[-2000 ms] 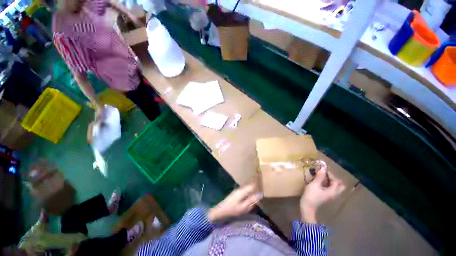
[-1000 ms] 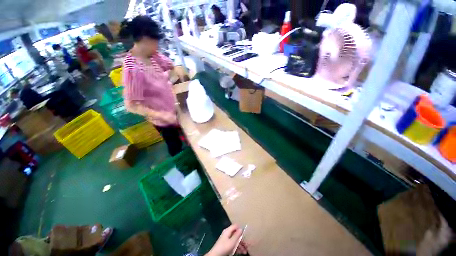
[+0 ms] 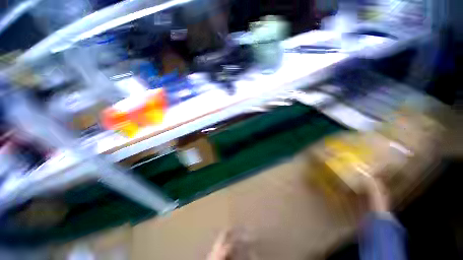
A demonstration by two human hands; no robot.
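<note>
The whole view is blurred by motion. My right hand [image 3: 375, 195] reaches to a brown carton [image 3: 416, 129] with bright yellow tape [image 3: 345, 155] at the right of the bench. Its fingers are at the carton's near side; whether they grip it is too blurred to tell. My left hand [image 3: 223, 246] is low over the bench, cut off by the bottom edge. Its fingers are smeared, and whether it holds anything cannot be seen.
The cardboard-covered bench [image 3: 254, 203] runs across the front. Behind it lies a green belt [image 3: 243, 147] with a small carton [image 3: 199, 153] on it. Above are a white shelf [image 3: 203, 114] with orange cups [image 3: 137, 114], and a slanting white post [image 3: 127, 183] at left.
The view has swung right along the bench. The coworker and green crate have left the picture. My right hand is now in view at the yellow-taped carton; my left hand is still low in view.
</note>
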